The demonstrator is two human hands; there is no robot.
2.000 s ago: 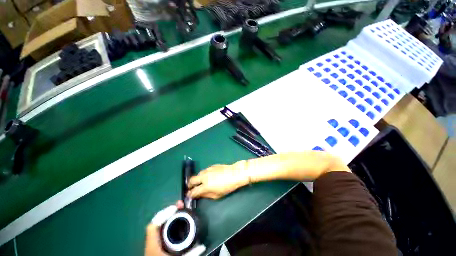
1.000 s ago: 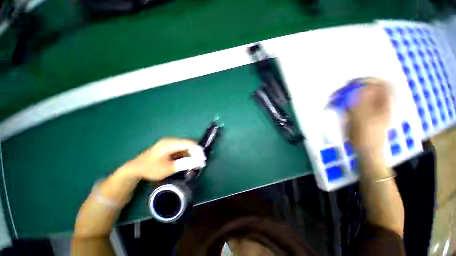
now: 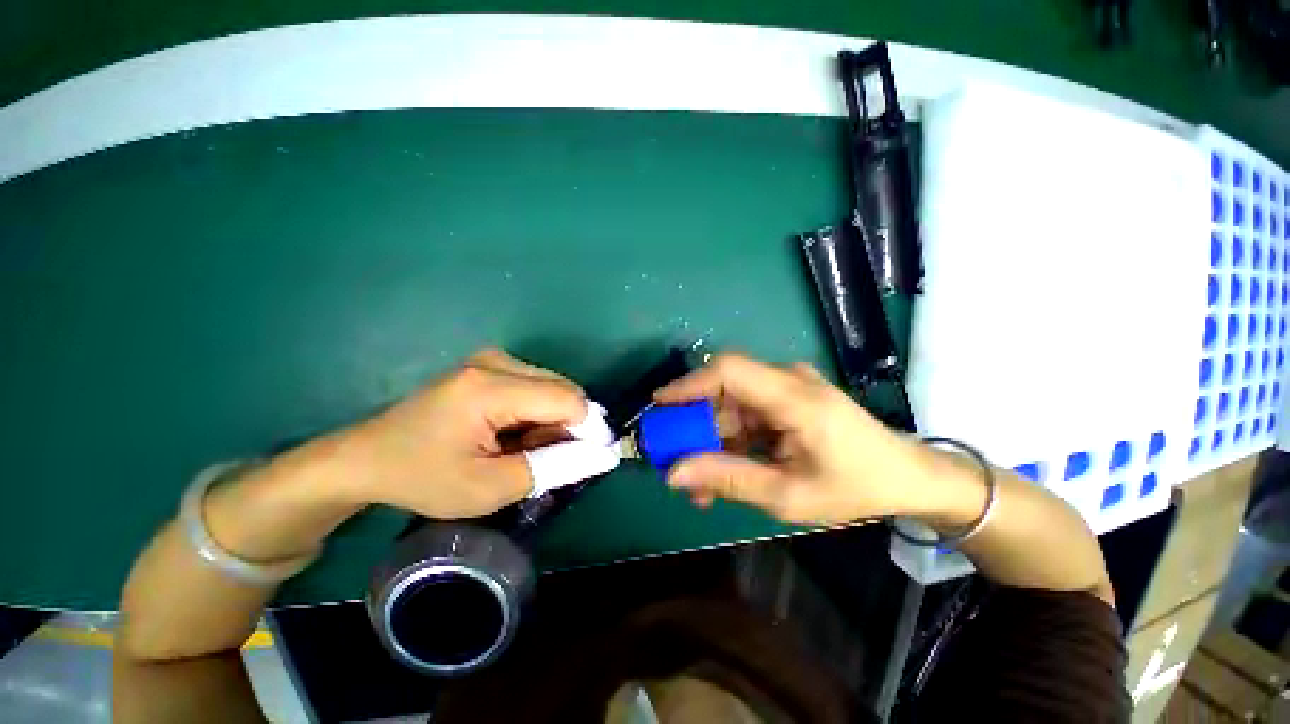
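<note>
My right hand [image 3: 792, 439] holds a blue component [image 3: 681, 434] between thumb and fingers above the bench. My left hand [image 3: 495, 439], with white wraps on thumb and finger, pinches a small pale connector [image 3: 625, 447] at the component's left end. The appliance body [image 3: 450, 594] lies under and below my left hand, its round barrel head with a silver-grey ring at the bench's front edge. Its black handle [image 3: 654, 392] points up and right, partly hidden by my hands. Shiny tips show at its far end.
Two black handle shells [image 3: 853, 304] lie right of my hands, one with a framed end. Beyond them is the white component tray [image 3: 1061, 269] with blue parts in pockets. A pale rail [image 3: 425, 64] runs behind the bench, with the green conveyor [image 3: 679, 12] beyond. Cartons [image 3: 1181, 566] are at lower right.
My right hand has come back from the tray with a blue component to my left hand. My left hand has moved from the handle to the connector. The view has shifted.
</note>
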